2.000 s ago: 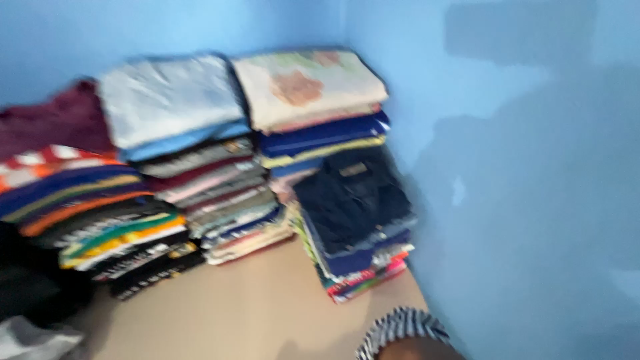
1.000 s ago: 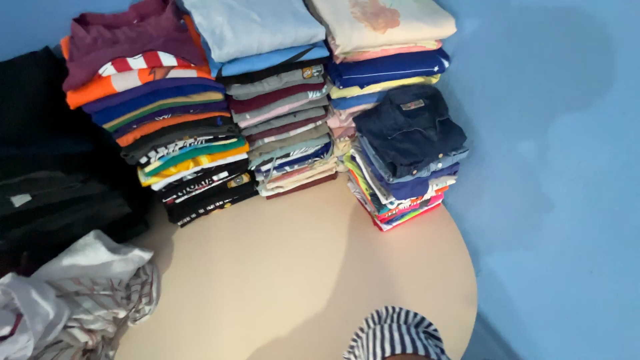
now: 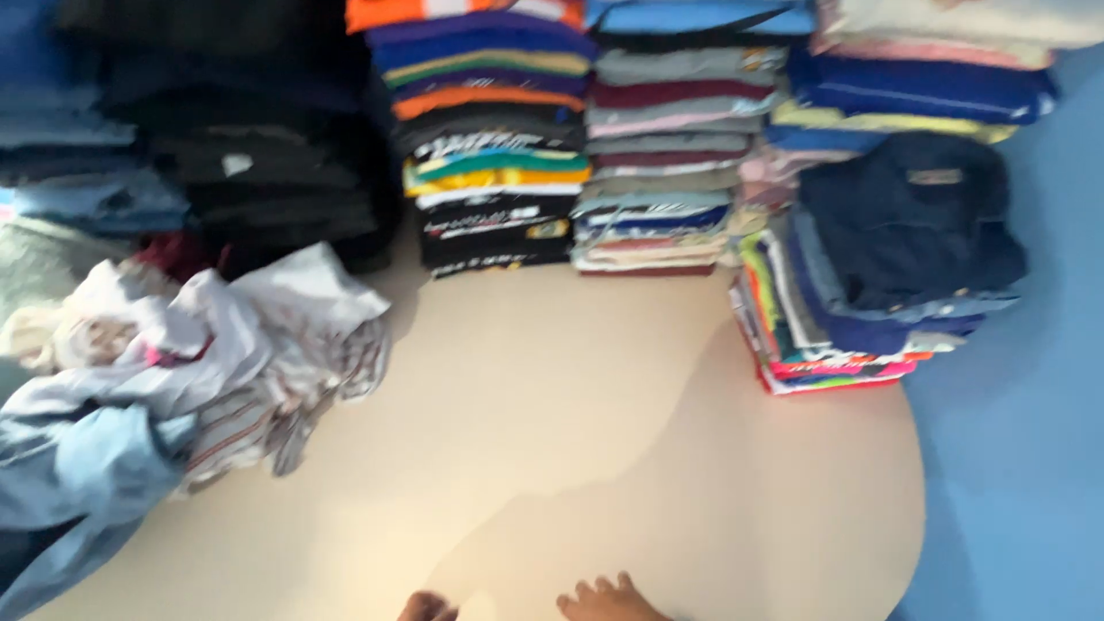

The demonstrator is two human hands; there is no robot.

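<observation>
My right hand (image 3: 608, 599) is at the bottom edge, fingers apart over the bare tabletop, with nothing in it. Left of it my left hand (image 3: 429, 606) shows only in part, its fingers bent, and whether it holds anything cannot be seen. Both hands are nearest to the pale table (image 3: 552, 431). To the left lies a crumpled heap of white garments (image 3: 207, 336) with a light blue garment (image 3: 112, 466) in front. At the right a folded dark denim garment (image 3: 914, 224) tops a stack of folded clothes.
Along the back stand stacks of folded clothes: a multicoloured one (image 3: 496, 164), a grey and maroon one (image 3: 668, 155) and one with a navy layer (image 3: 923, 90). Black folded clothes (image 3: 276, 181) are at the back left. A blue wall (image 3: 1035, 414) borders the table's rounded right edge.
The view has swung left and down, bringing more of the crumpled heap into sight. Two hands now show at the bottom, where a striped cuff was seen before.
</observation>
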